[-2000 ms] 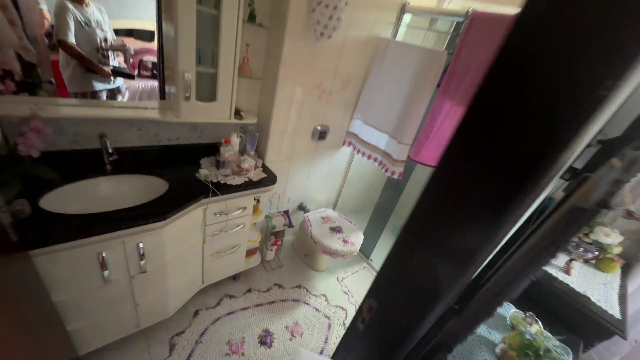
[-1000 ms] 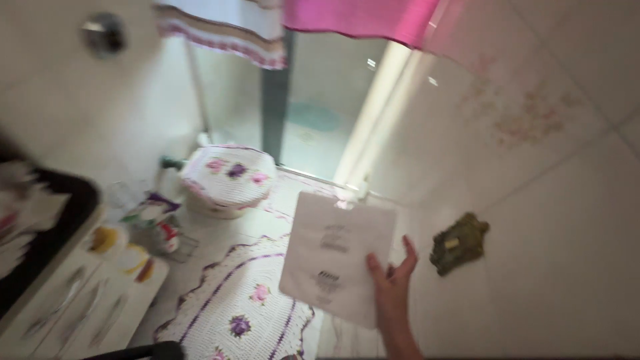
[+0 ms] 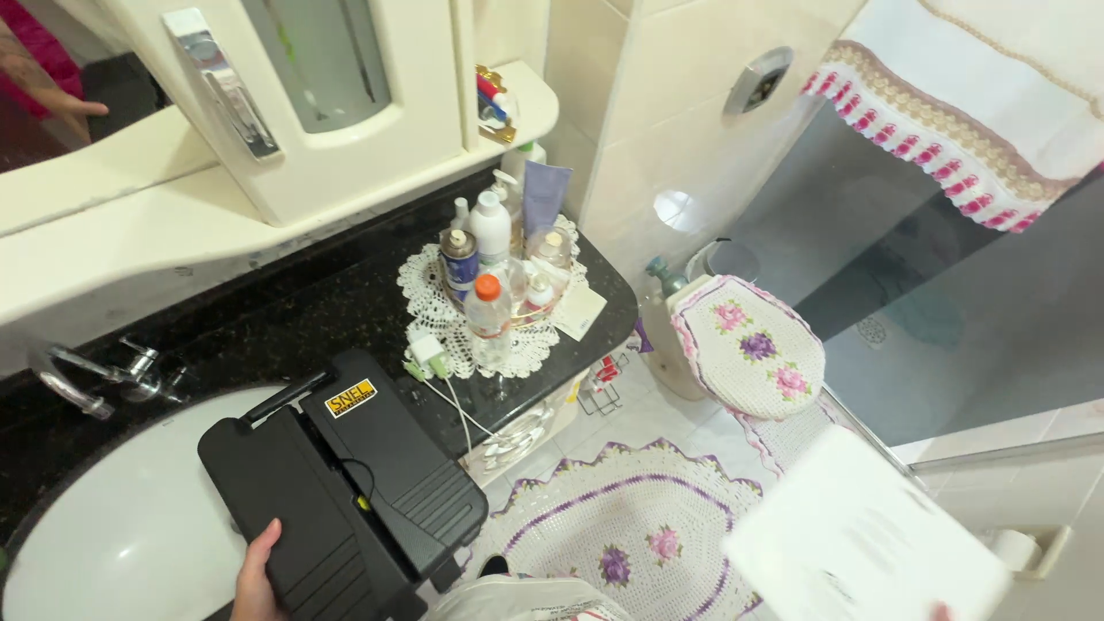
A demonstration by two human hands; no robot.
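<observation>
A black plastic case (image 3: pixel 336 483) with a yellow maker's sticker reading SNEL is held by my left hand (image 3: pixel 256 576), the thumb on its near face, over the white sink basin (image 3: pixel 129 517) and the black stone countertop (image 3: pixel 293 323). My right hand (image 3: pixel 940 612) is at the bottom right edge, with just a fingertip showing on a flat white rectangular panel (image 3: pixel 862 535), which is blurred and bears small print. The panel is above the floor, right of the crocheted rug (image 3: pixel 630 509). Most of both hands is hidden or out of frame.
Bottles, including one with an orange cap (image 3: pixel 488 315), stand on white doilies near the counter's right end, beside a white charger (image 3: pixel 426 348) with cables. A toilet with a crocheted cover (image 3: pixel 750 345) stands beyond. A faucet (image 3: pixel 78 388), mirror cabinet (image 3: pixel 345 78) and towel (image 3: pixel 975 95) border the space.
The view has swung left toward the counter. The black case now shows in my left hand; one second ago just its dark edge may show. The white panel remains at my right hand.
</observation>
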